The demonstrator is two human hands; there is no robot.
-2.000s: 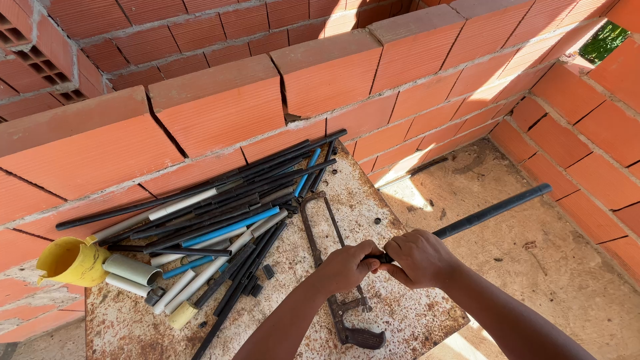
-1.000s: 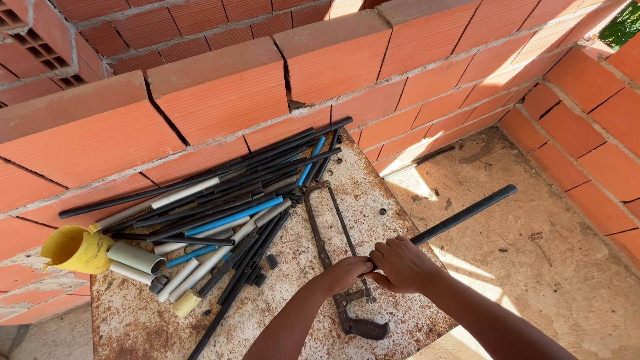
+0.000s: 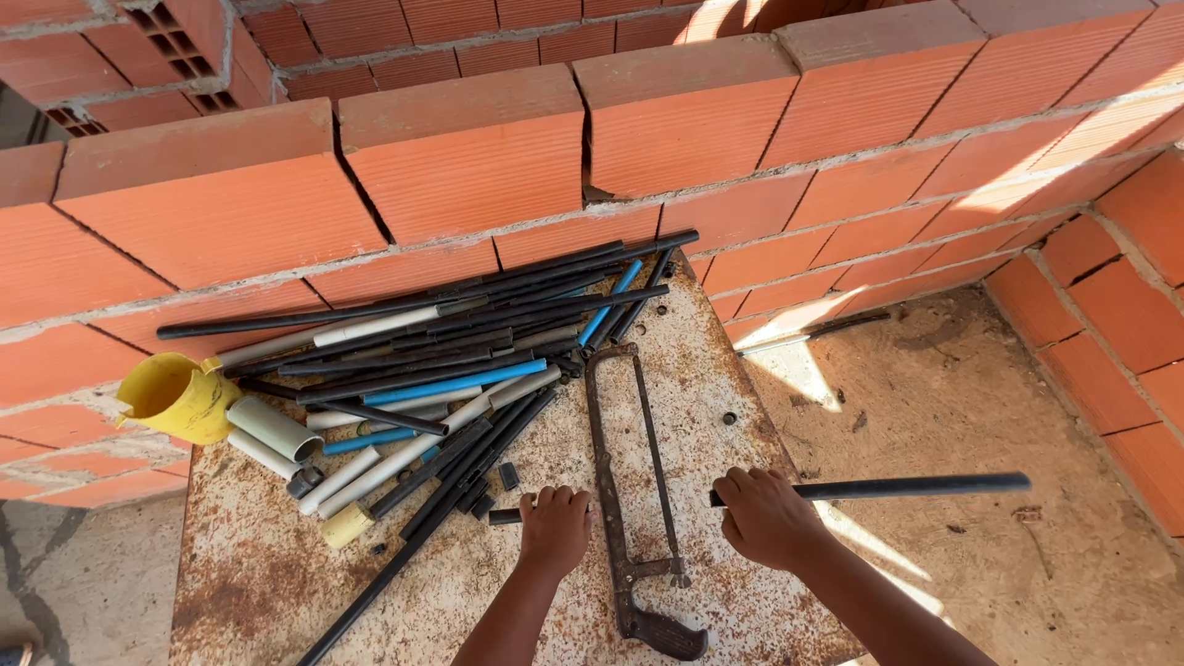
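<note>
My left hand (image 3: 555, 529) is closed on a short black plastic pipe piece (image 3: 505, 516), whose end sticks out to the left. My right hand (image 3: 760, 518) grips a longer black plastic pipe (image 3: 916, 486) near its left end; the rest extends right, past the table edge. Between my hands a rusty hacksaw (image 3: 606, 472) lies on the rust-stained metal table (image 3: 277, 564), its handle toward me. Left of the saw is a pile of black, white and blue pipes (image 3: 444, 381). Small black pipe offcuts (image 3: 509, 476) lie near my left hand.
A yellow plastic container (image 3: 190, 398) and a wide pale pipe piece (image 3: 275, 429) stand or lie at the table's left. Behind runs a hollow-brick wall (image 3: 462, 166); another brick wall (image 3: 1101, 324) rises at right. A thin dark pipe (image 3: 823, 328) lies on the floor.
My hands, earlier together over the hacksaw, have moved apart, each with a piece of black pipe. The longer pipe, slanted before, now lies nearly level across the view.
</note>
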